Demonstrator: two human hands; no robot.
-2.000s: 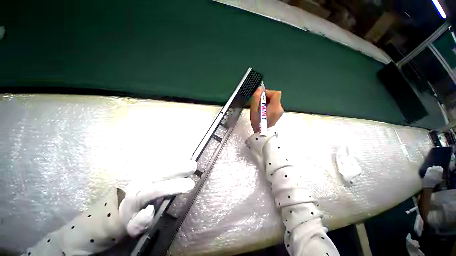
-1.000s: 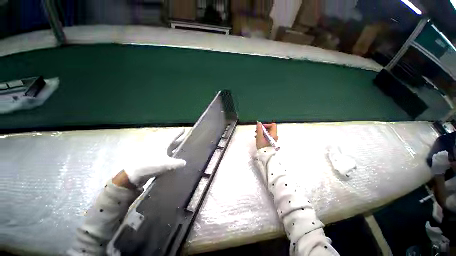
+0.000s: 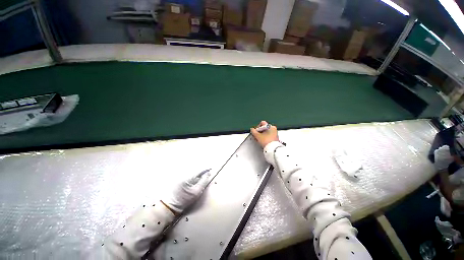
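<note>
A long sheet-metal housing lies at a slant on the bubble-wrapped bench, its light grey face with small studs turned up and a dark strip along its right side. My left hand, in a white glove, rests on the housing's left edge; whether its fingers grip the edge is hard to tell. My bare right hand is at the housing's far end and holds the paint marker, which is mostly hidden by the fingers.
The green belt runs beyond the bench. A housing on bubble wrap lies on it at left, a black housing at right. A crumpled white cloth lies on the bench. A person's gloved hand shows at right.
The housing has turned from edge-on to its grey face up and sits lower in view. My right hand has moved from beside the housing onto its far end. The view has tilted up.
</note>
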